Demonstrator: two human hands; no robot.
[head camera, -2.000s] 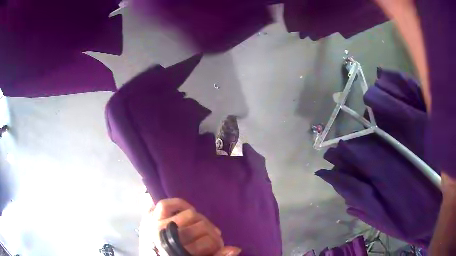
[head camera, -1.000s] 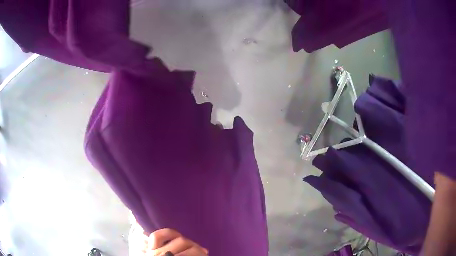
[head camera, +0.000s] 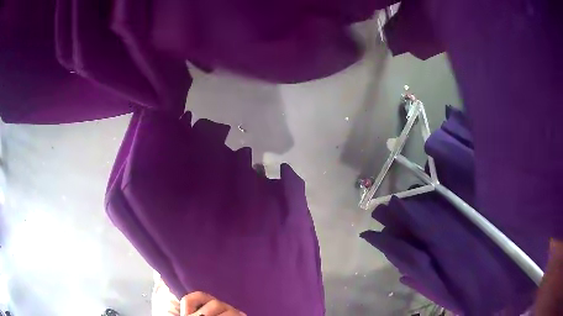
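Note:
My left hand (head camera: 210, 305) is at the bottom edge, partly cut off, with its fingers closed on a long purple garment (head camera: 228, 210). The garment spreads up and away from the hand over the floor, with a folded edge along its left side. A strip of skin (head camera: 549, 284) at the lower right edge looks like part of my right arm. My right hand itself does not show; a large purple garment (head camera: 512, 123) covers that side.
More purple garments (head camera: 247, 37) hang across the top, partly blurred. A silvery triangular rack base (head camera: 401, 154) with small castors stands on the grey floor (head camera: 333, 142) at the right. Darker purple garments (head camera: 426, 247) lie beside and behind its bar. Bright glare covers the lower left.
My left hand has moved lower, and the black hook seen in it earlier is out of view. The purple garments cover more of the top and right. The rack base has shifted left and down.

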